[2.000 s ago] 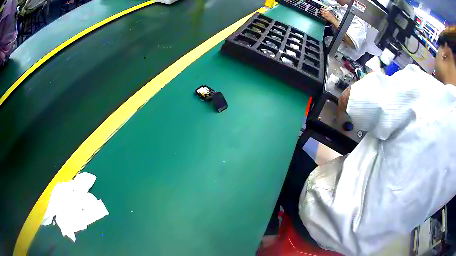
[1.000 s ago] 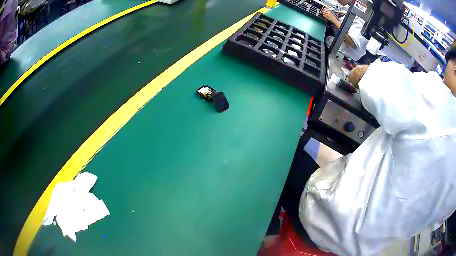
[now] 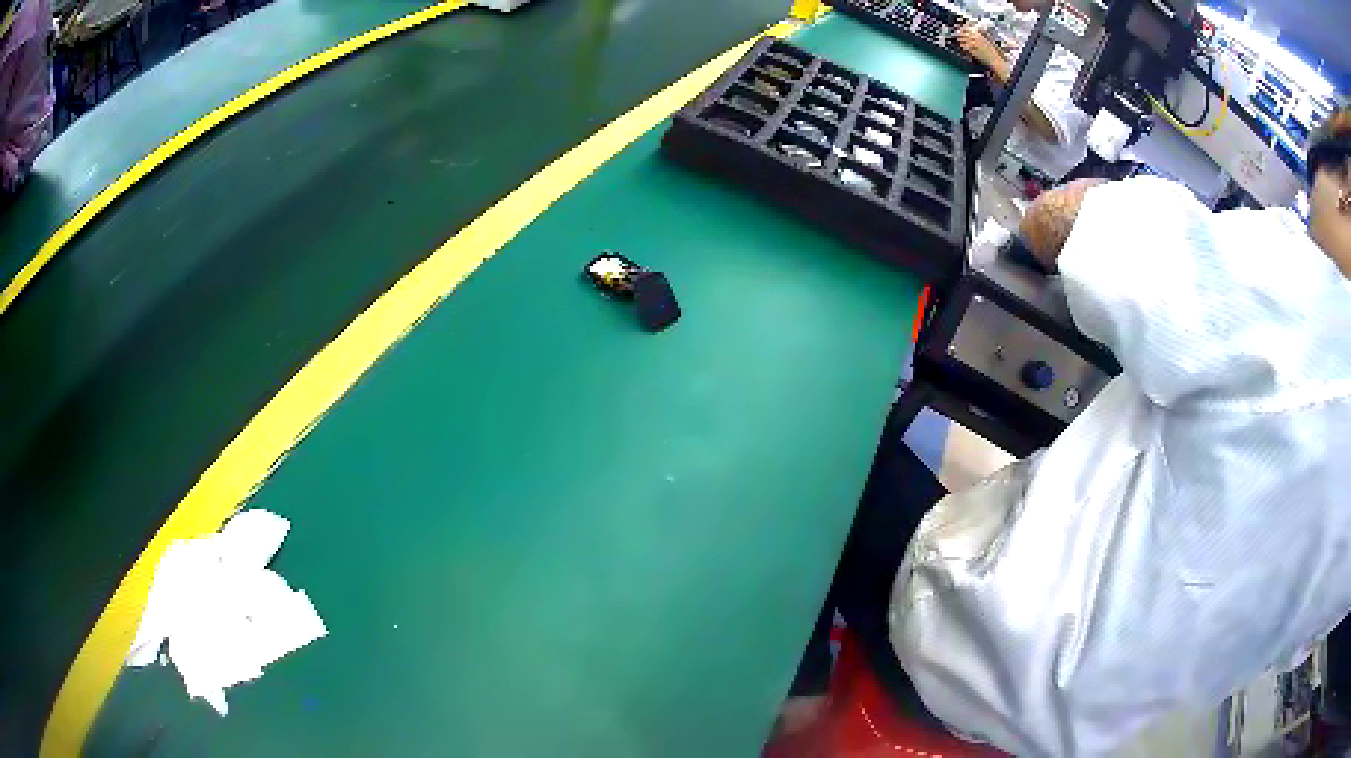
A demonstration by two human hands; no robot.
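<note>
An opened watch unit lies on the green mat in the upper middle of the head view. Its watch case [image 3: 611, 273] is black with a white and gold inside facing up. Its display module [image 3: 655, 301], a black square, lies beside the case at its lower right. Neither of my hands is in the picture.
A black foam tray [image 3: 830, 141] with watch parts in its pockets stands at the bench's far end. White wipes [image 3: 234, 610] lie at the lower left by the yellow strip [image 3: 319, 388]. The dark green conveyor belt [image 3: 297, 193] runs at left. A person in a white smock [image 3: 1141, 504] sits at right by equipment [image 3: 1022, 363].
The seated person's arm and head have shifted at the right, and the equipment panel shows more than two seconds ago. The watch unit, tray and wipes stay in place.
</note>
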